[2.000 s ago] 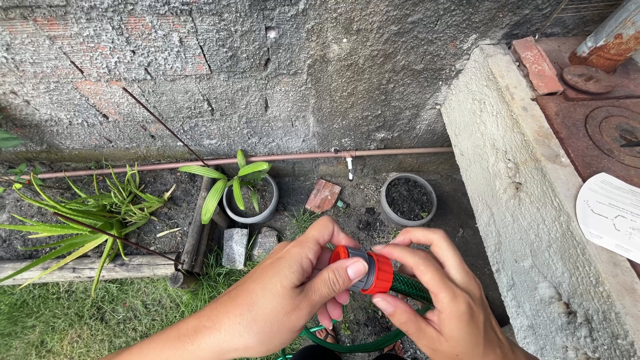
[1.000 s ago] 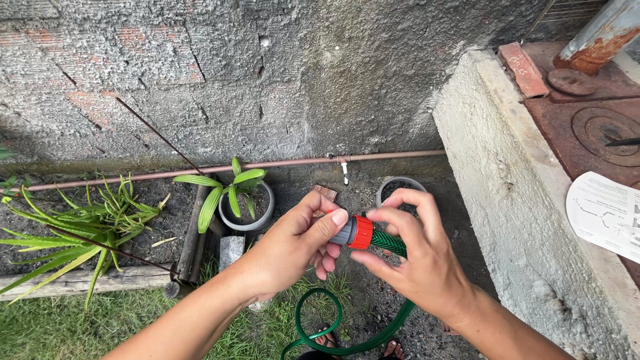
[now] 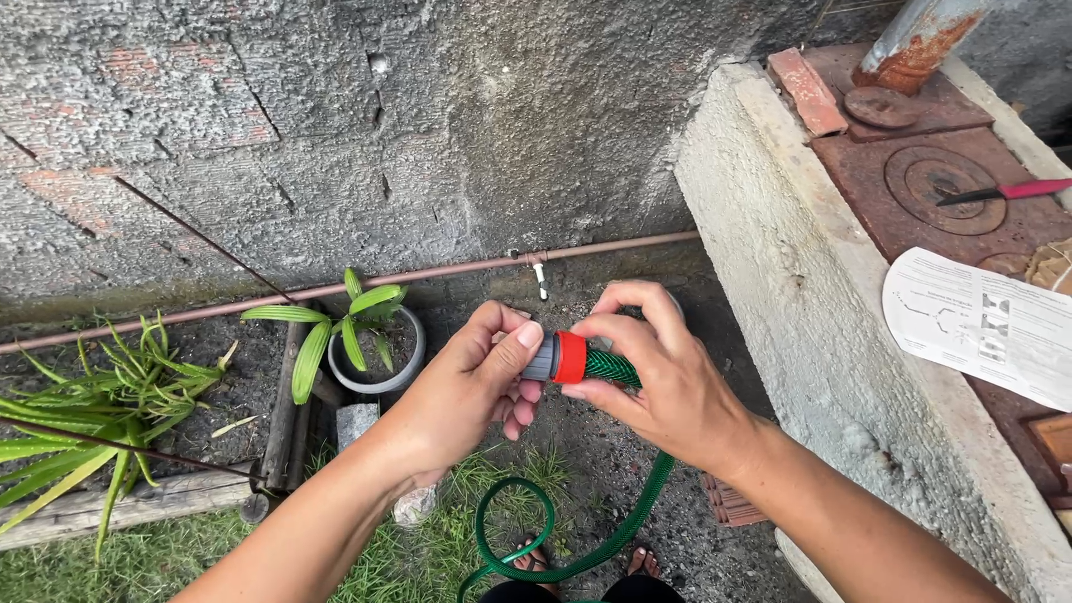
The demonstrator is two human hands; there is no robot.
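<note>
My left hand (image 3: pixel 481 368) grips the grey body of a plastic hose connector (image 3: pixel 543 358) between thumb and fingers; its far end is hidden by them. The red collar nut (image 3: pixel 570 358) faces right, with a green braided garden hose (image 3: pixel 611 367) coming out of it. My right hand (image 3: pixel 662 377) has its thumb and fingertips around the red nut and the hose beside it. The hose runs down behind my right hand and loops near my feet. Both hands are held above the ground, in front of the wall.
A pinkish pipe (image 3: pixel 469 266) with a small white outlet (image 3: pixel 541 281) runs along the rough wall. At left are a potted plant (image 3: pixel 377 385) and an aloe bed. At right, a concrete stove structure (image 3: pixel 779 218) holds a knife (image 3: pixel 1005 192), a brick (image 3: pixel 806 90) and a printed sheet (image 3: pixel 976 327).
Two seconds ago the red end piece by my left fingers showed; now only the grey body and red nut are seen there. The view has shifted, and more of the hose loop shows.
</note>
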